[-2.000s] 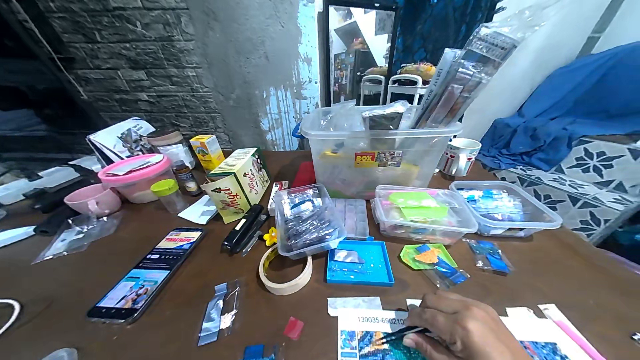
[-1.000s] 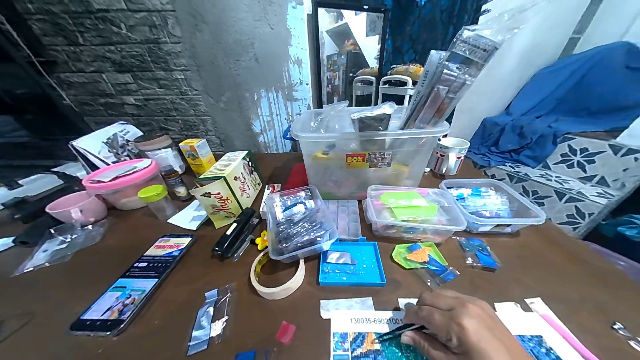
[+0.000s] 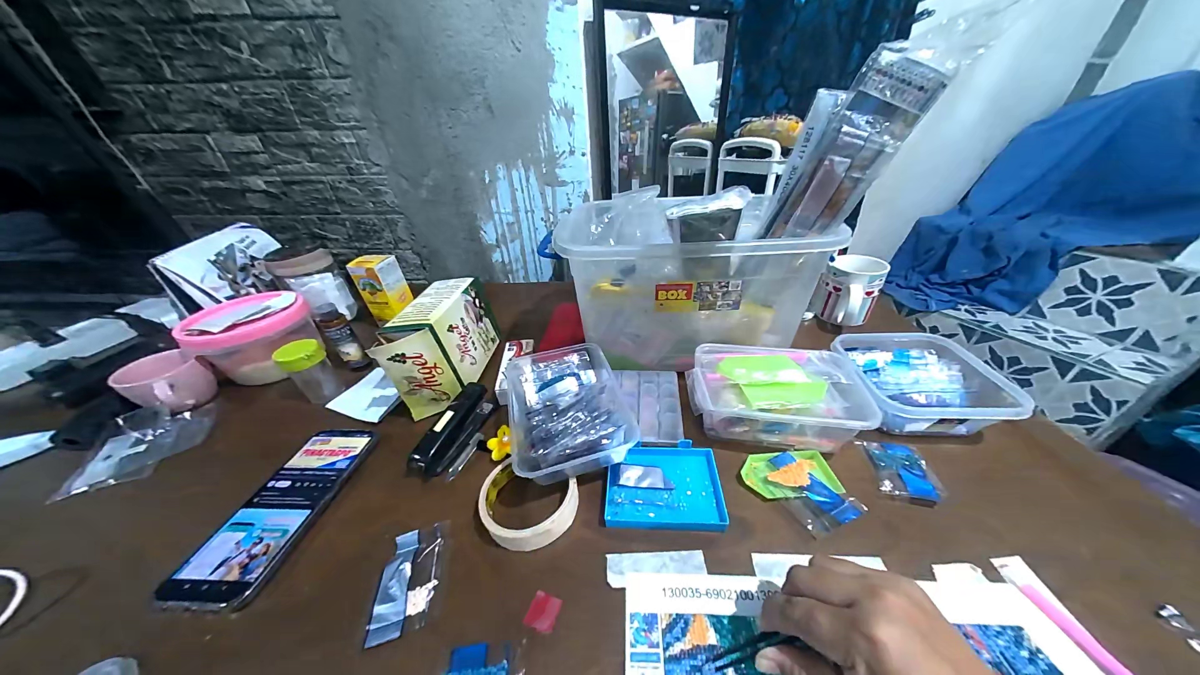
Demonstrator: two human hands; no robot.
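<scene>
My right hand (image 3: 858, 619) rests over a printed picture sheet (image 3: 694, 609), its fingers closed on dark tweezers (image 3: 750, 649) whose tips touch the coloured picture. My left hand is out of view. Behind the sheet lie a blue tray (image 3: 698, 487) with a small packet in it and a green tray (image 3: 820, 464) holding orange and blue pieces. Small bags with blue contents (image 3: 902, 472) lie to its right. A red piece (image 3: 542, 611) and a small clear bag (image 3: 424, 586) are left of the sheet. A pink-edged strip (image 3: 1059, 614) lies at the right.
A roll of masking tape (image 3: 528, 542), a smartphone (image 3: 267, 520) and a black stapler (image 3: 447, 429) lie on the left half. Plastic containers (image 3: 787, 427), a large clear bin (image 3: 698, 248), a mug (image 3: 851, 291) and a pink-lidded tub (image 3: 246, 323) stand farther back.
</scene>
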